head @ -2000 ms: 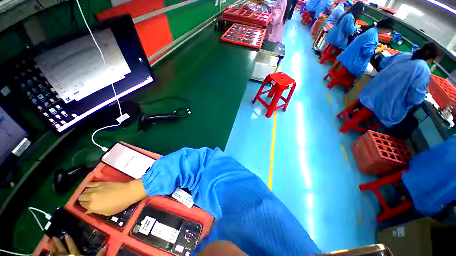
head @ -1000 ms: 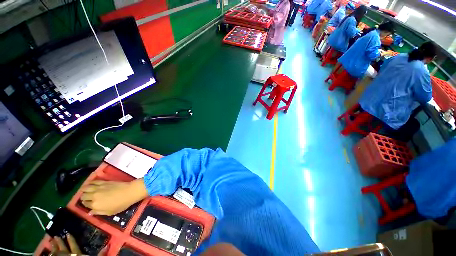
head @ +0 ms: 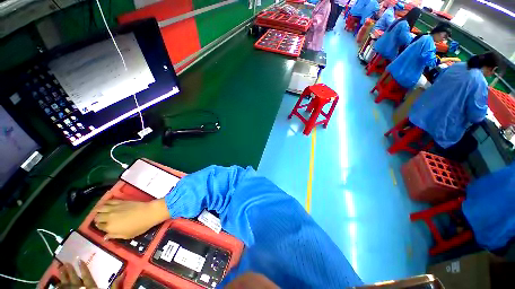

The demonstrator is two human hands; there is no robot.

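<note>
A red-orange phone tray [head: 148, 261] lies on the bench at the lower left. A lit white smartphone [head: 100, 261] with a red mark lies in its lower left pocket, a white cable at its top end. My left hand [head: 79, 276], cut off by the bottom edge, has fingers on this screen and a fingertip by its right edge. My right hand [head: 129, 219] lies palm down over an open-back phone [head: 141, 241]; its fingertips are hidden. A second lit phone [head: 150, 178], also cabled, is in the top pocket. Another open-back phone [head: 191, 257] lies uncovered.
A black barcode scanner [head: 189, 132] lies on the green mat [head: 226, 107]; another black device [head: 84, 196] is left of the tray. A monitor [head: 101, 79] stands behind. More trays [head: 280, 42] are farther up the bench. A red stool [head: 315, 107] and seated coworkers are to the right.
The phone under my left fingers has gone from a dark screen to a lit white one. My right hand stays on the tray. The view has shifted slightly.
</note>
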